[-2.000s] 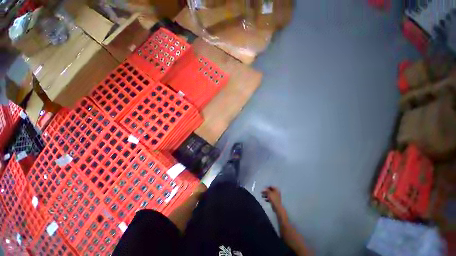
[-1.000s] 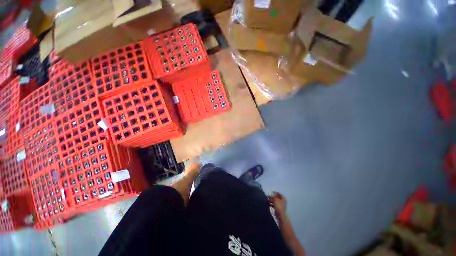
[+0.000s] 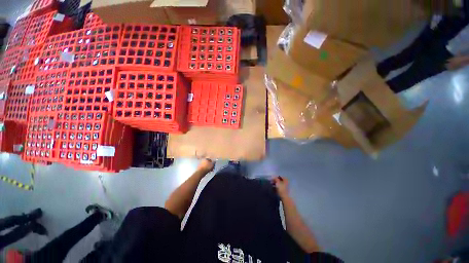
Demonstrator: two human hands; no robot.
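My left hand [image 3: 206, 164] is small and blurred at the front edge of a brown board [image 3: 221, 145]; whether it touches the board or holds anything cannot be told. My right hand [image 3: 280, 186] hangs beside my dark shirt, its fingers bent and blurred; a small dark spot shows at it. Red-orange parts trays stand ahead and to the left. A low tray [image 3: 205, 105] on the board has small parts in its right columns only. A taller stack [image 3: 149, 97] stands left of it, and a filled tray [image 3: 211, 49] behind it. A white label [image 3: 106, 151] is on the front left stack.
A black plastic pallet [image 3: 153, 149] shows under the stacks. Cartons with clear wrap and an open carton [image 3: 366, 115] lie to the right. A person's dark-clothed legs [image 3: 411, 59] are beyond them. Other legs [image 3: 77, 231] are at lower left, near yellow-black floor tape [image 3: 15, 182].
The view has swung right, so the trays now lie squarer ahead and the open carton is nearer. My left forearm and hand now show more clearly. People's legs have come into view on both sides.
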